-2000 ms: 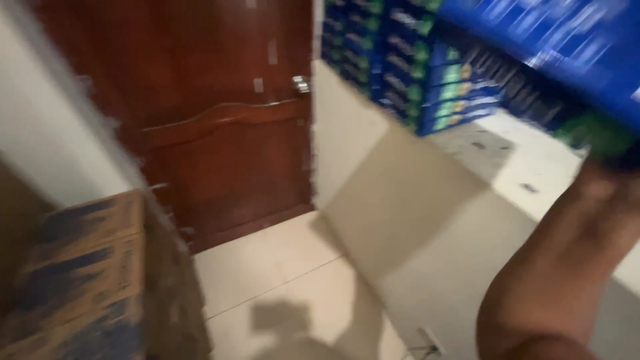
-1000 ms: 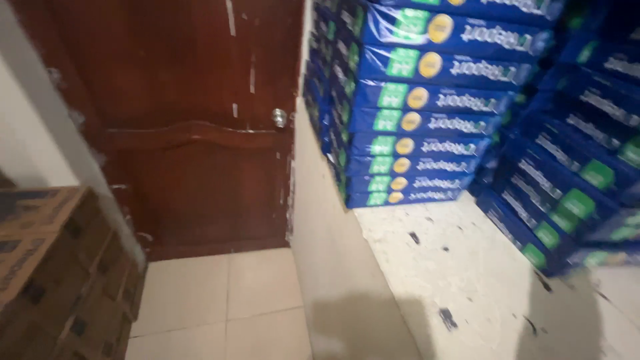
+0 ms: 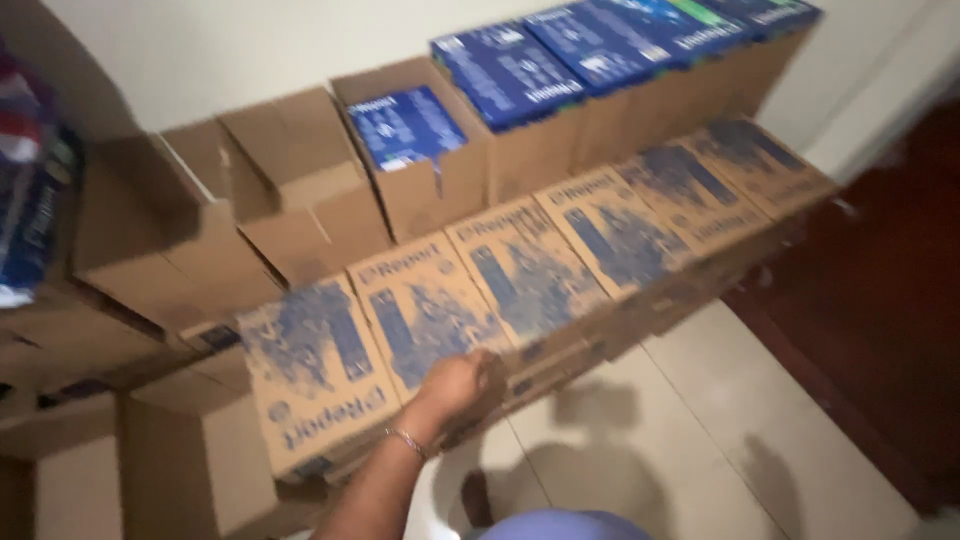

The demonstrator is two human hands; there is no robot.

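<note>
My left hand (image 3: 461,382), with a bracelet at the wrist, reaches in from the bottom with curled fingers. It is at the front edge of a closed Report cardboard carton (image 3: 427,307) in the front row; blur hides whether it grips anything. More closed cartons, such as this one (image 3: 615,225), run to the right, and one (image 3: 319,375) lies to the left. Behind them an open carton (image 3: 442,195) holds a blue paper ream (image 3: 407,127). My right hand is out of view.
Open cartons (image 3: 300,180) stand behind at left, others (image 3: 165,450) at lower left. Blue reams (image 3: 510,71) top the back row by the wall. Blue packs (image 3: 30,202) are at the far left edge. Tiled floor (image 3: 600,427) and a dark red door (image 3: 885,300) lie right.
The view has swung from the door and the stacked blue reams to the rows of cartons. The arm seen at the right two seconds ago is gone from there; my left hand now shows at the cartons.
</note>
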